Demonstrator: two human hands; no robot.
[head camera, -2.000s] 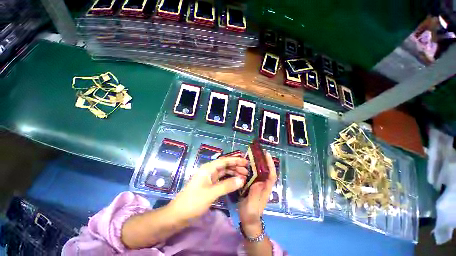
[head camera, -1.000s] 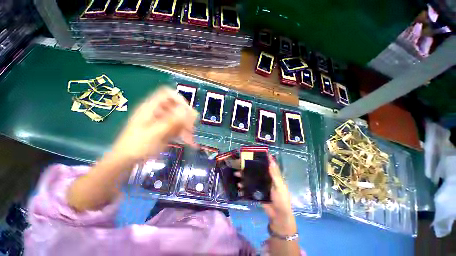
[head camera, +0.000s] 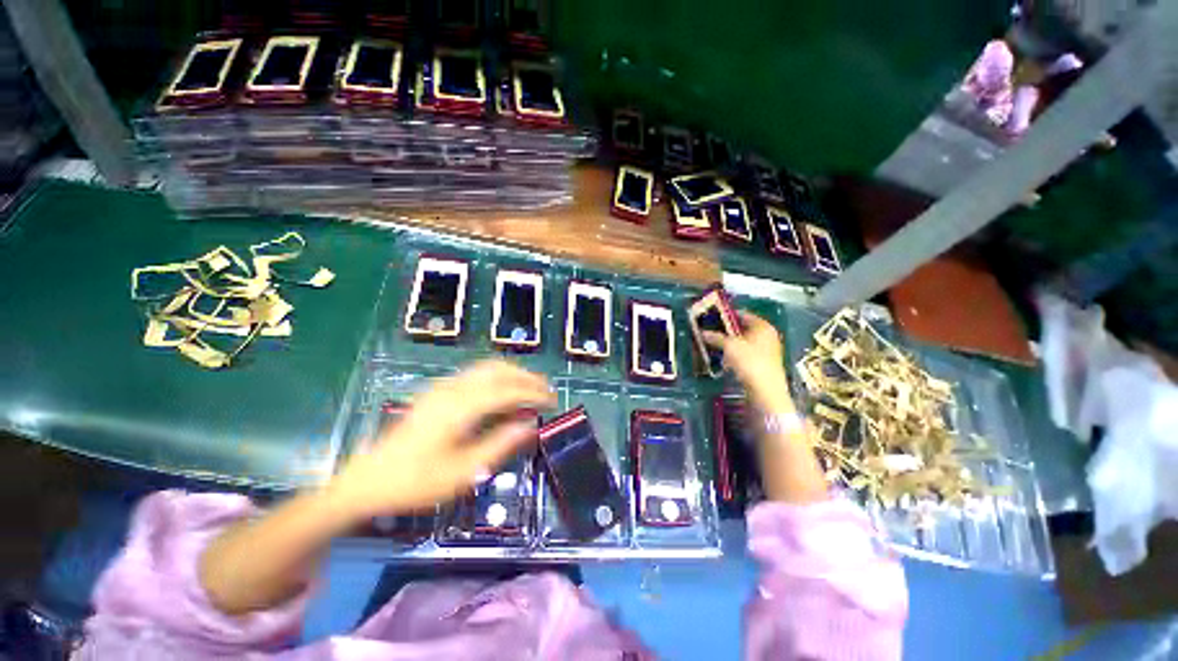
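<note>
My right hand (head camera: 753, 355) grips a masked dark red phone (head camera: 712, 331) at the right end of the tray's back row; the phone is tilted up. My left hand (head camera: 452, 433) is over the front row at left, fingers apart, a little blurred, with nothing seen in it. The clear blister tray (head camera: 375, 368) holds more masked phones (head camera: 518, 307) in its back row. Its front row holds phones with plain dark windows, one lying askew (head camera: 584, 475) and one straight (head camera: 664, 467). My left hand partly hides the front-left phones.
Tangled cream frames (head camera: 222, 300) lie on the green mat at left. A larger heap (head camera: 891, 420) fills a clear tray at right. Stacked trays (head camera: 368, 168) stand behind at left. Loose phones (head camera: 734, 220) lie on the brown board. A metal upright (head camera: 969, 187) crosses at right.
My right hand has moved from the front row to the back-right phone and taken hold of it. The phone it held is no longer in it. My left hand has moved right and down from the back row.
</note>
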